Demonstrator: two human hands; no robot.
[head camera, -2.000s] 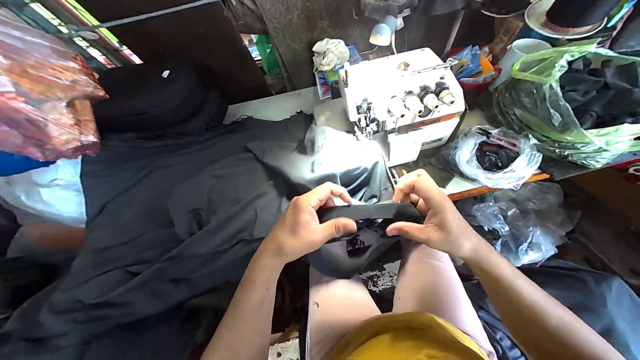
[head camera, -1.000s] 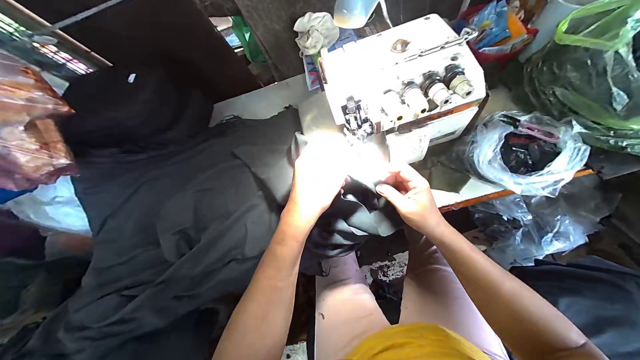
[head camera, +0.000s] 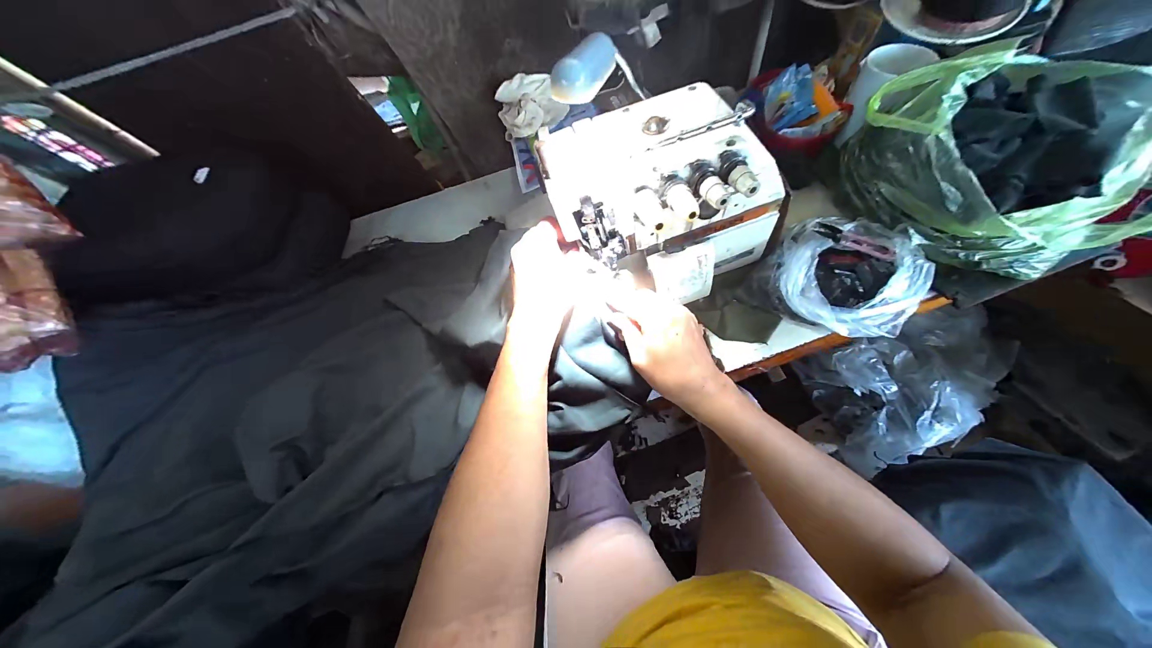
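Observation:
A white serger sewing machine (head camera: 666, 171) stands on the table, its needle area brightly lit. My left hand (head camera: 543, 279) lies on the dark fabric (head camera: 589, 360) just left of and below the presser foot; glare washes out its fingers. Close to the front of the machine, my right hand (head camera: 661, 337) pinches the same fabric, thumb and fingers closed. Folds of the fabric hang below both hands over the table's edge. A large dark cloth (head camera: 360, 360) spreads out to the left. Whether a band lies under the foot is hidden by the glare.
Right of the machine are a clear plastic bag with small dark items (head camera: 855, 270), a green plastic bag of black cloth (head camera: 999, 171) and a red container (head camera: 796, 112). A lamp (head camera: 583, 70) and a crumpled cloth (head camera: 531, 103) are behind. The table's edge (head camera: 792, 346) runs below the bags.
Both hands have moved from above my lap, where they held a black band, up to the machine's needle area. My right hand has come closer to the machine since a second ago.

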